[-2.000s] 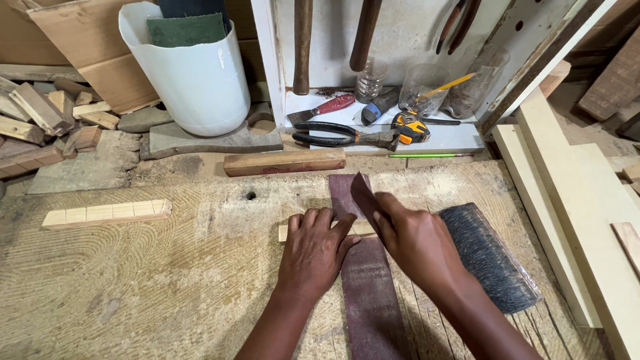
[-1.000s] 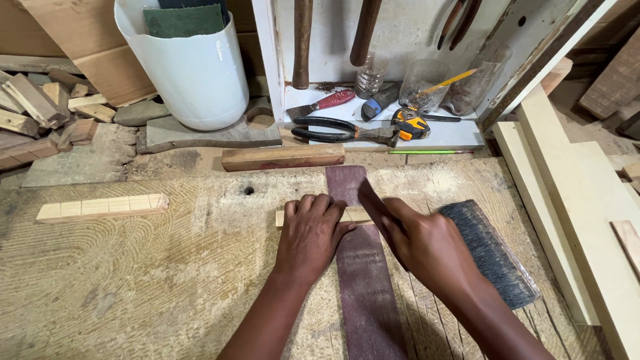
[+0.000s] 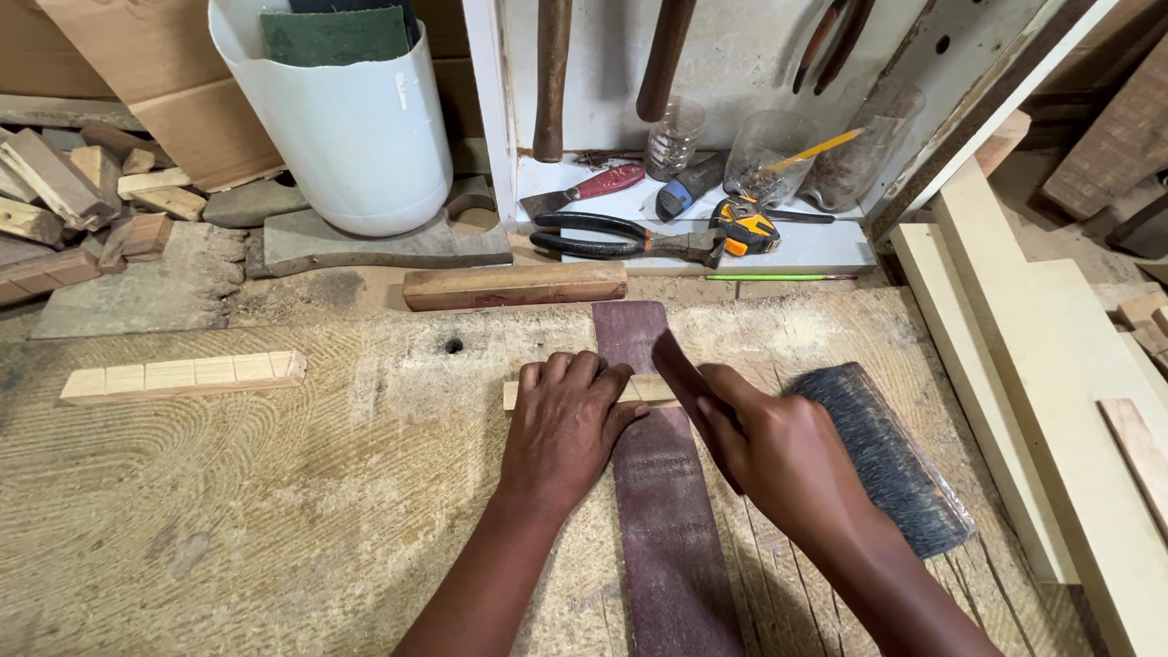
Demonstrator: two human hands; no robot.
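Note:
My left hand [image 3: 570, 420] presses a pale wooden strip [image 3: 652, 391] down across a long maroon sandpaper strip [image 3: 666, 520] on the wooden bench. Thin pencil-like lines cross the pale wood. In my right hand [image 3: 785, 438] is a dark reddish-brown flat piece [image 3: 680, 370], held on edge against the wood's right end; its material is unclear, perhaps folded sandpaper. A second pale strip with several marked lines [image 3: 187, 376] lies apart at the left. The bench brush with dark bristles [image 3: 881, 456] rests just right of my right hand.
Behind the work lie a brown wood block [image 3: 516, 285], end-cutting pliers [image 3: 630, 239], a tape measure [image 3: 746, 226], a red-handled scraper [image 3: 584, 188] and a green pencil-like stick [image 3: 780, 276]. A white plastic container [image 3: 342, 137] stands back left; pale boards [image 3: 1031, 365] lie right.
Both hands stay at the pale strip, the left pressing and the right holding the dark piece. The dark piece's top end has shifted slightly relative to the maroon strip.

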